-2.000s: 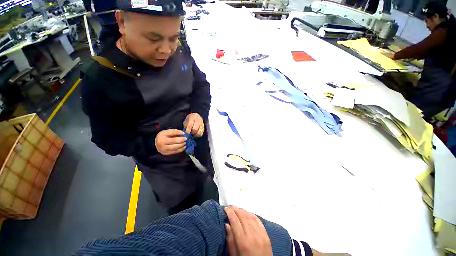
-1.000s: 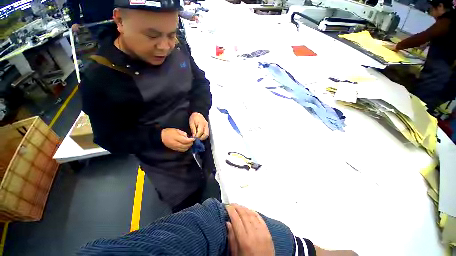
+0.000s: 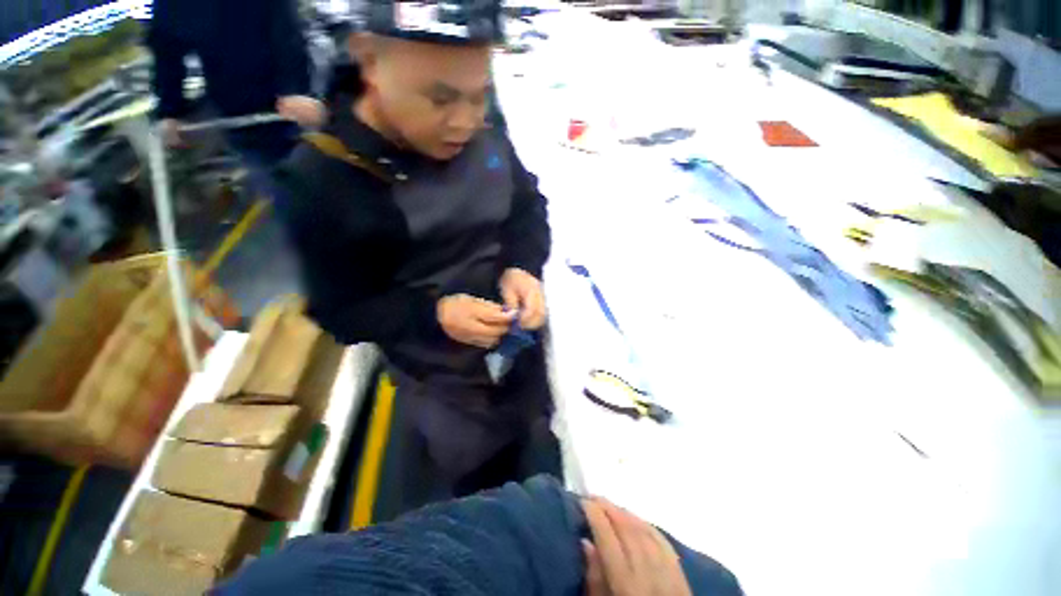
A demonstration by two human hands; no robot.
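Note:
My right hand (image 3: 632, 552) lies over my striped dark blue sleeve (image 3: 442, 547) at the bottom edge, fingers close together and curled on the cloth; it is partly cut off. My left hand is out of the picture. Across the table corner, a coworker (image 3: 436, 221) in dark clothes and a cap holds a small dark blue piece (image 3: 512, 340) in the fingertips of both hands. Pliers with yellow-and-black handles (image 3: 626, 397) lie on the white table (image 3: 745, 466), near a narrow blue strip (image 3: 597, 297).
Blue-grey strips (image 3: 791, 247), a red-orange swatch (image 3: 788, 134) and yellow-edged panels (image 3: 989, 314) lie on the table. At left, cardboard boxes (image 3: 227, 466) stand on a white cart (image 3: 337, 437) beside an orange-tan basket crate (image 3: 105, 373). Another person (image 3: 227, 70) holds the cart's bar.
The view has turned left, and things sit further right in the picture. The cart with boxes has come further into view, with the person at its bar. My right hand stays on the sleeve.

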